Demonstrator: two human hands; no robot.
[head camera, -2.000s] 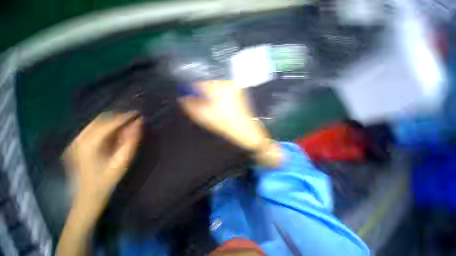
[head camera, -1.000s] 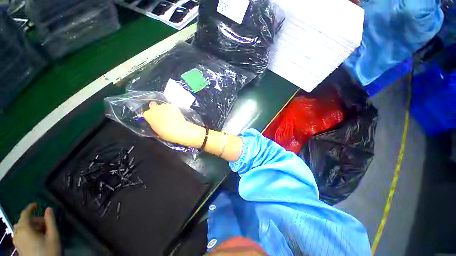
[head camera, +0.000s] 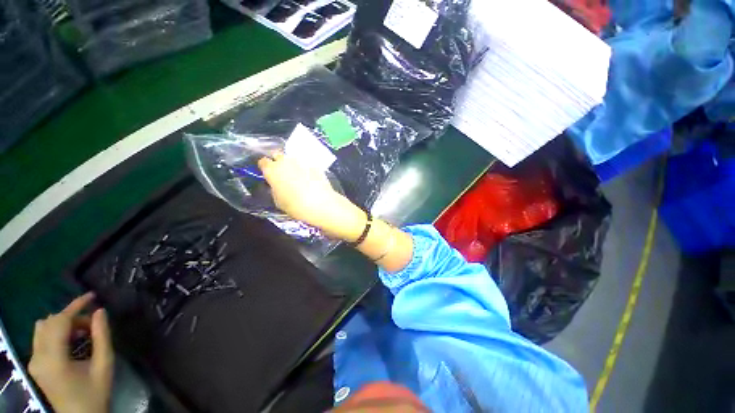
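Note:
My right hand (head camera: 310, 193) is over the open mouth of a clear plastic bag (head camera: 222, 157). The blue side cutters (head camera: 248, 172) stick out from its fingertips, partly seen through the shiny film. My left hand (head camera: 71, 355) is at the lower left, beside the black tray's left edge, with thumb and fingers curled and apart. Something dark shows between them, too unclear to name. The black tray (head camera: 242, 339) holds a loose heap of small black plastic pieces (head camera: 181, 274). The bag has dark contents, a white label (head camera: 309, 149) and a green sticker (head camera: 337, 129).
A second labelled bag (head camera: 403, 73) and a white paper stack (head camera: 532, 81) stand behind. A red bundle (head camera: 508, 206) and black bag (head camera: 552, 266) are at the right. Stacked plastic trays (head camera: 145, 36) are across the bench. Another person's blue sleeve (head camera: 637, 105) shows at upper right.
The blurred view has steadied. My right hand has gone from over the tray to the bag mouth. My left hand is lower left, slightly higher than one second ago.

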